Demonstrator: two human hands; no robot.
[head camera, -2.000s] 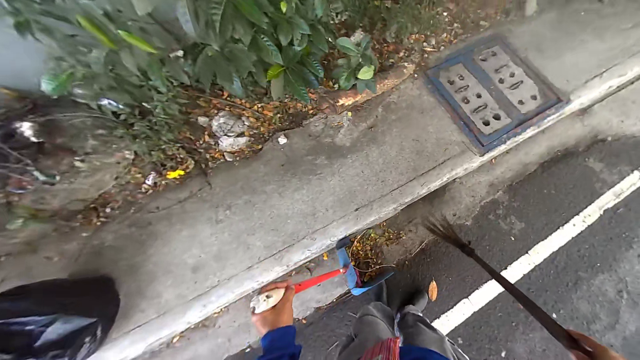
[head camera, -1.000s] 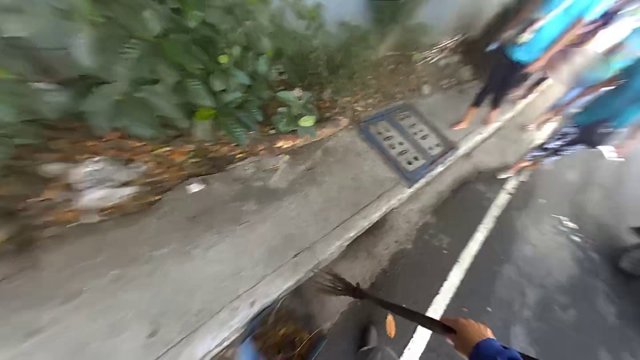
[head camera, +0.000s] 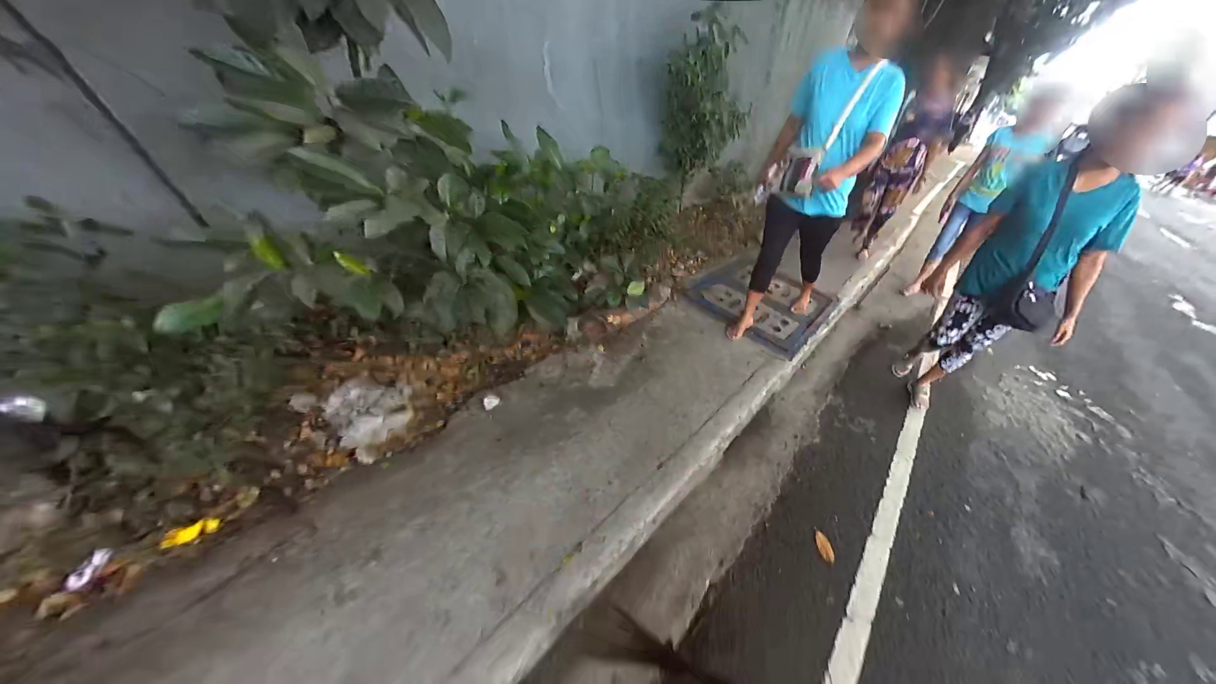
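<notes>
Neither my left hand nor my right hand shows in the head view now. At the bottom edge, the dark bristles of a broom poke in, blurred, over the gutter beside the concrete curb. The broom's handle and whatever holds it lie below the frame. A dry orange leaf rests on the asphalt, left of the white road line. The dustpan is out of view.
A person in a light blue shirt walks over the drain cover on the sidewalk. Another in a teal shirt is on the white line, with others behind. Shrubs, rubble and yellow litter border the sidewalk.
The view has tilted up along the street. My right hand and the dustpan with leaves, visible a second ago, have left the frame. The walking people are nearer, one now on the drain cover.
</notes>
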